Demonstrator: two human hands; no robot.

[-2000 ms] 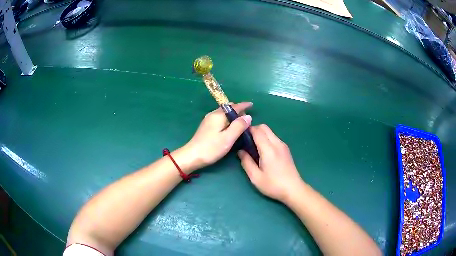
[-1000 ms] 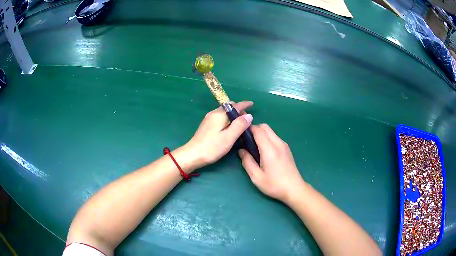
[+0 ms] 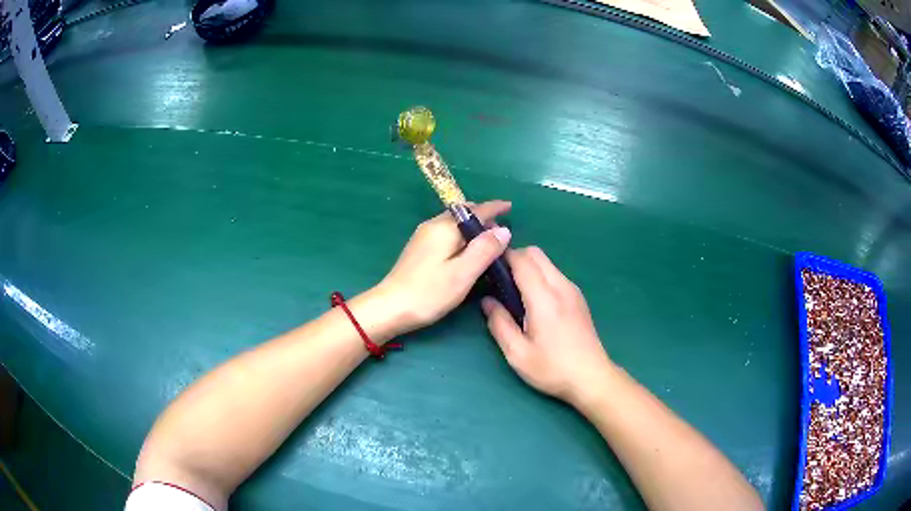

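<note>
The small mallet (image 3: 439,176) is tilted, its round yellow-green head pointing away from me and a little left. My left hand (image 3: 440,261) is bare, with a red cord at the wrist, and its thumb lies over the front of the black grip. My right hand (image 3: 544,324) is bare and closed around the rear end of the grip. The palms and some fingers are hidden. The blue parts tray (image 3: 802,399) at the right holds a heap of tiny copper-coloured and silvery pieces.
The green belt (image 3: 250,220) runs across the view. A dark round fan unit (image 3: 232,18) is at its far left, with another dark part (image 3: 5,155) cut off at the left edge. A pale metal bracket (image 3: 38,85) stands at the upper left. A clear plastic bag (image 3: 849,70) lies at the upper right.
The dark fan unit at the far side has moved to the right along with the belt, as has a small pale strand. My hands and the mallet have barely moved.
</note>
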